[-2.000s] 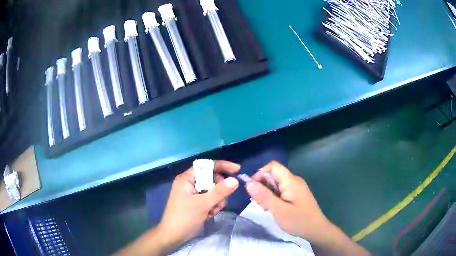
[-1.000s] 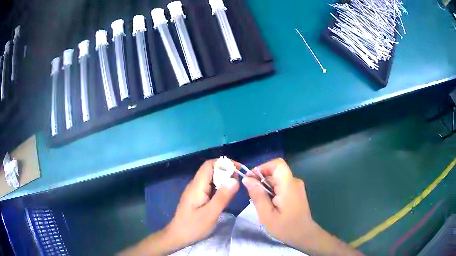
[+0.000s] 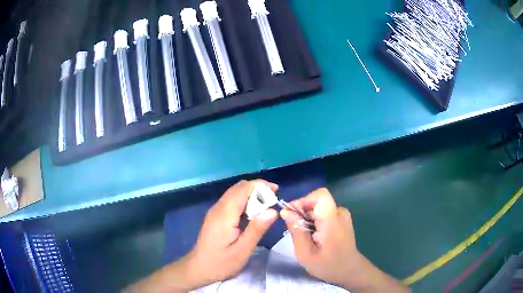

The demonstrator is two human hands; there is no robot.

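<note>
My left hand is closed around a white collar, whose round opening faces up and towards the right. Any tube below the collar is hidden by the hand. My right hand pinches several thin rods between thumb and fingers. The tip of one rod reaches the right side of the collar; whether it sits in the collar I cannot tell. Both hands are bare and held above the lap, in front of the bench edge.
A black slotted tray holds several tube assemblies side by side. A rod tray is heaped with rods. A loose rod lies between them. Cardboard with a crumpled white part is at left, above a blue basket.
The collar has turned from side-on to showing its opening. My right hand has brought the rods up against the collar's side. The bench view has shifted slightly.
</note>
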